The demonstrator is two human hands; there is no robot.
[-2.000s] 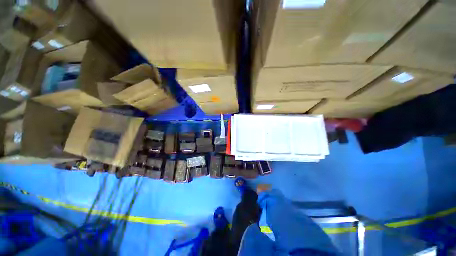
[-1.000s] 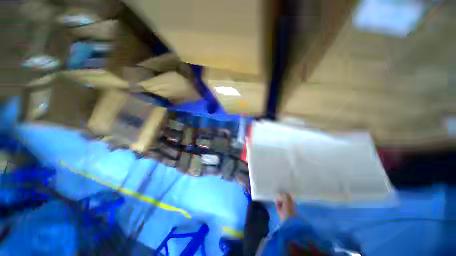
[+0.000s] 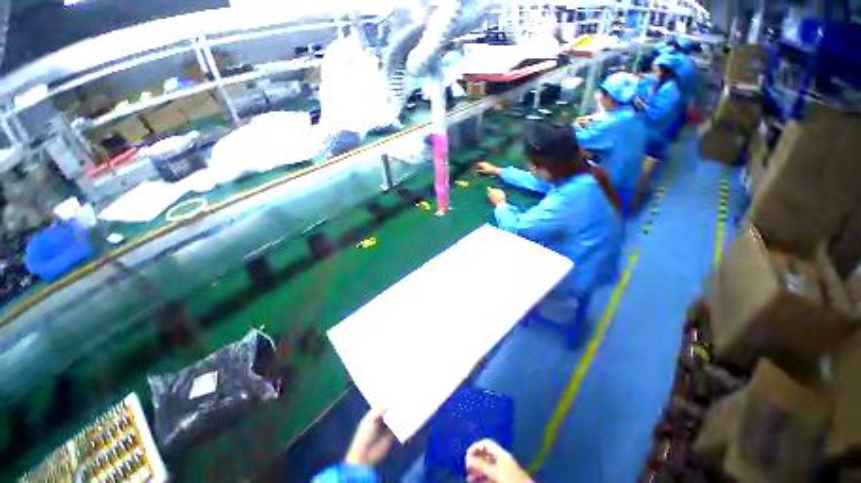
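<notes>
A large blank white board (image 3: 453, 321) extends over the edge of the green bench. My left hand (image 3: 372, 438) grips its near left corner, with the fingers at the edge. My right hand (image 3: 491, 462) is at the bottom of the picture, to the right of the board and apart from it, with its fingers curled; whether it holds something small cannot be told. A dark shiny plastic bag (image 3: 212, 387) with a white label lies left of the board. A tray (image 3: 104, 453) filled with rows of yellow and dark units is at the lower left.
The green conveyor belt (image 3: 312, 274) carries small yellow units (image 3: 366, 242). A pink-wrapped post (image 3: 441, 170) stands beyond the board. A person in blue (image 3: 566, 217) sits at the right of the belt, others behind. A blue stool (image 3: 472, 429) is below; cardboard boxes (image 3: 779, 302) stand right.
The view has swung from the floor, boxes and stacked white boards to the bench line. The white board, seen with one hand at its edge before, is now over the bench edge in my left hand.
</notes>
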